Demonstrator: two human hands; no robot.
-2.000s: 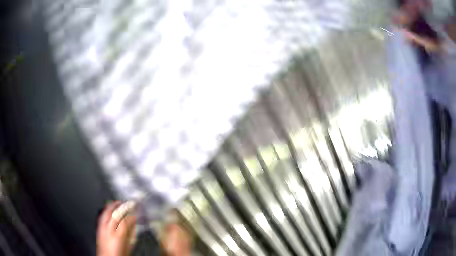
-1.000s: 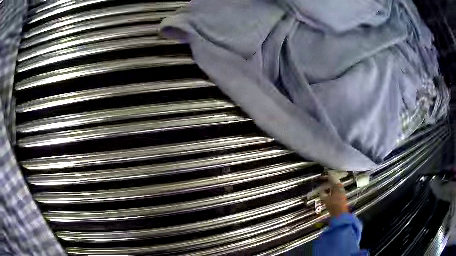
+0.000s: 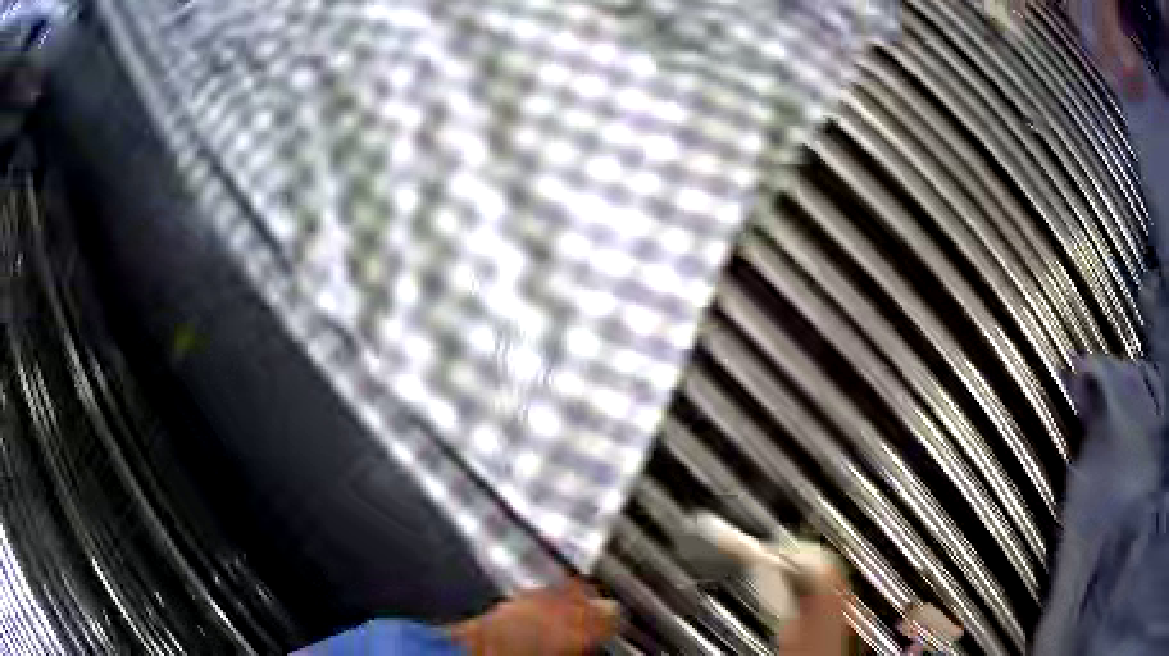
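The purple-grey and white checked cloth point(image 3: 513, 256) lies spread over the rack of shiny metal bars point(image 3: 885, 295). It narrows to a corner at the bottom centre, with a dark line along its left border. My left hand point(image 3: 545, 623), below a blue sleeve, is closed at this corner; its fingertips are partly hidden. My right hand point(image 3: 808, 592) is blurred and cut off by the bottom edge. It is over the bars right of the corner, fingers apart, with pale covers on the fingertips and nothing visible in it.
Plain lilac-blue cloth point(image 3: 1109, 500) hangs or lies crumpled at the right edge. A dark floor strip point(image 3: 257, 423) runs left of the checked cloth, with more metal bars point(image 3: 77, 449) beyond it. Part of another person point(image 3: 1113, 45) shows at the top right. A small pinkish piece point(image 3: 929, 625) is near the bottom.
The view has swung from the plain lilac-blue cloth back to the checked cloth. My right hand has left the plain cloth's edge, and my left hand is now in view at the checked corner.
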